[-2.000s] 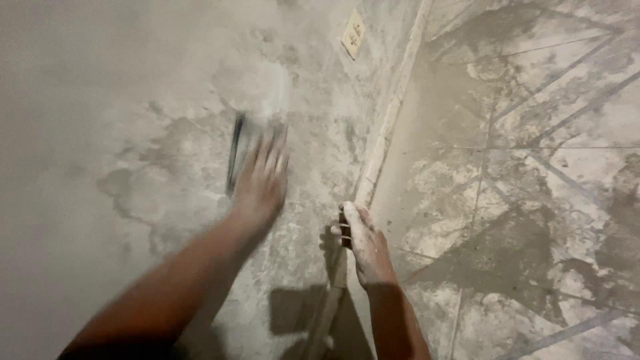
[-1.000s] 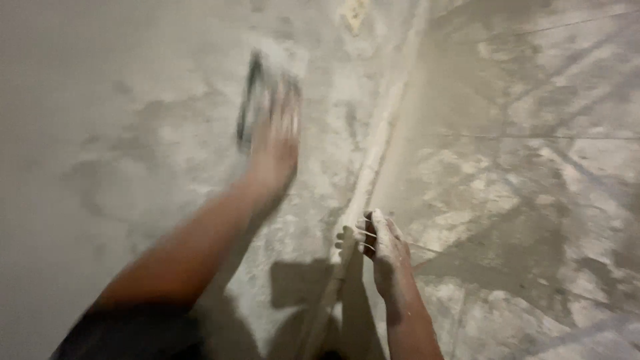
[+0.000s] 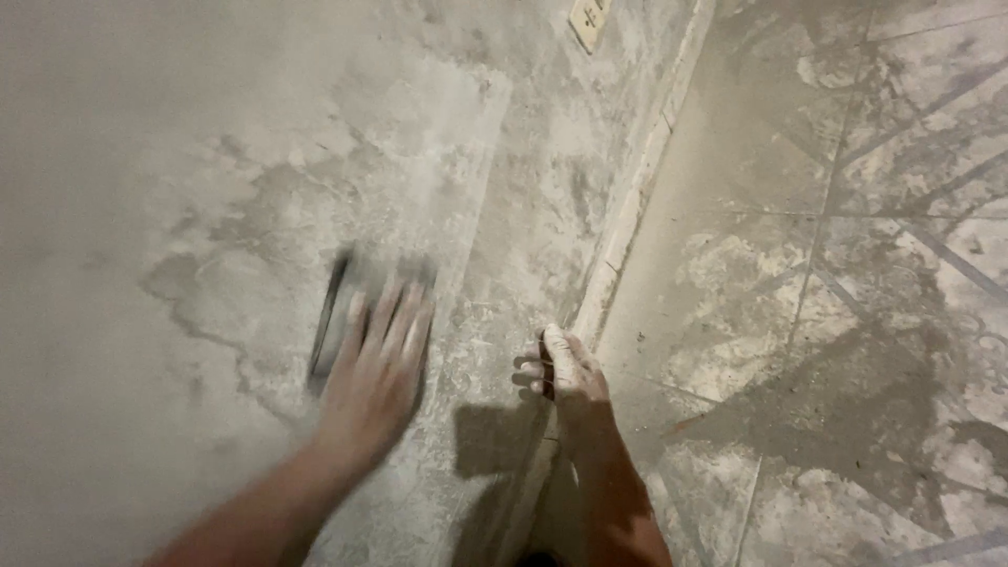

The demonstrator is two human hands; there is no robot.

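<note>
My left hand [image 3: 378,366] lies with its fingers spread over a dark, flat sanding block or pad [image 3: 335,315], blurred by motion, against the patchy grey plastered wall [image 3: 425,173]. A pale, lighter band of the wall shows just above the pad. My right hand [image 3: 568,366], whitened with dust, is near the baseboard [image 3: 610,276] with its fingers curled. Whether it holds something small is hidden by the thumb and shadow.
A cream outlet plate [image 3: 589,24] is on the wall at the top. The dusty tiled floor [image 3: 787,331] with pale blotches spreads along the right, beyond the baseboard. Shadows of the arms fall on the wall's lower part.
My left hand and the pad have moved down the wall compared with a second ago. My right hand remains near the baseboard. The view has shifted slightly.
</note>
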